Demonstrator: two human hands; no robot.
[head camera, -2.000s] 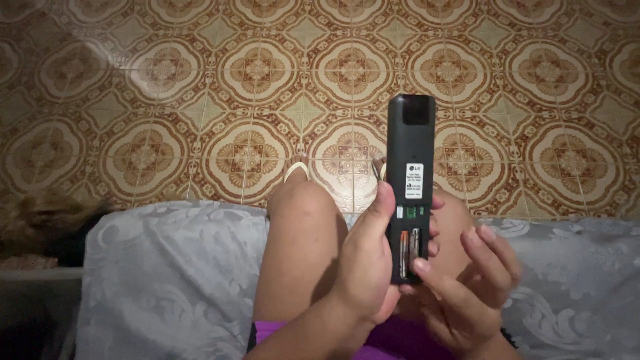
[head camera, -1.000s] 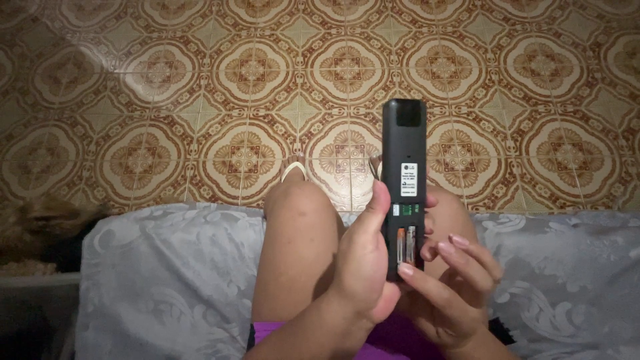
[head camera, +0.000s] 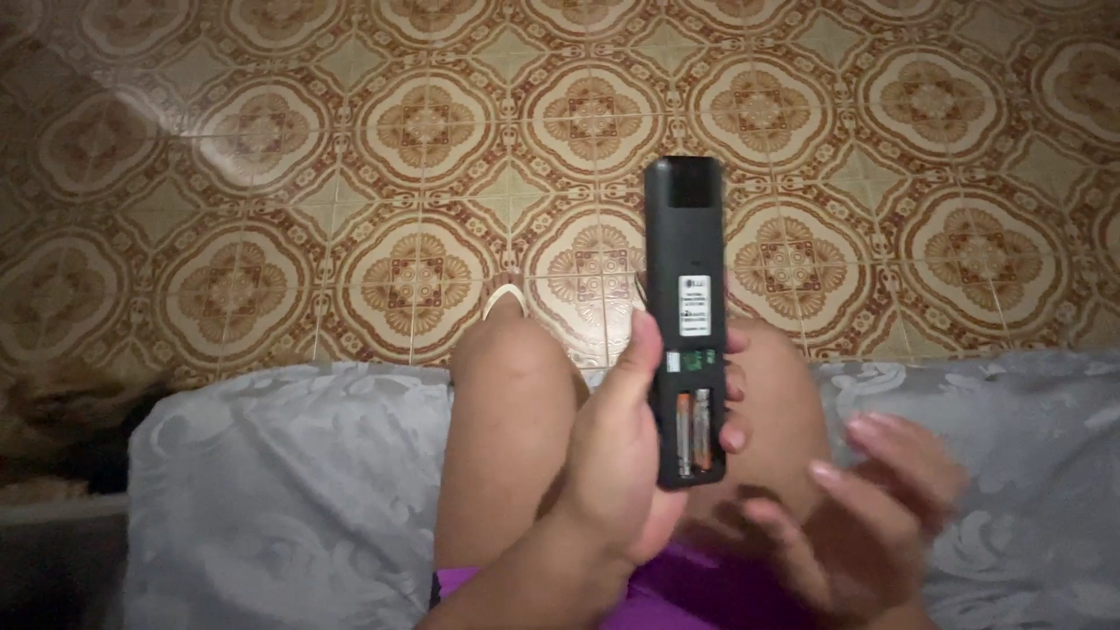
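My left hand (head camera: 626, 437) is wrapped around a black LG remote control (head camera: 685, 236), its back turned up toward me, thumb on one long side and fingertips on the other. The battery compartment near its lower end has no cover on it. Two batteries (head camera: 693, 433) lie side by side inside, their orange ends pointing opposite ways. Above them a small green circuit board piece (head camera: 697, 360) shows, then a white label (head camera: 695, 305) with writing. To the right of the remote, my right hand (head camera: 866, 516) is off it, blurred, with fingers apart and nothing visible in it.
I sit on a seat with a grey patterned cover (head camera: 289, 490), above a brown and cream tiled floor (head camera: 429, 131). A white-strapped sandal (head camera: 505, 296) shows beyond one knee. Something brown and furry-looking, too dark to name, is at the left edge.
My right hand has moved off the batteries, out to the right, and its fingers have spread. Both batteries are in the compartment throughout. My left hand keeps its hold on the remote.
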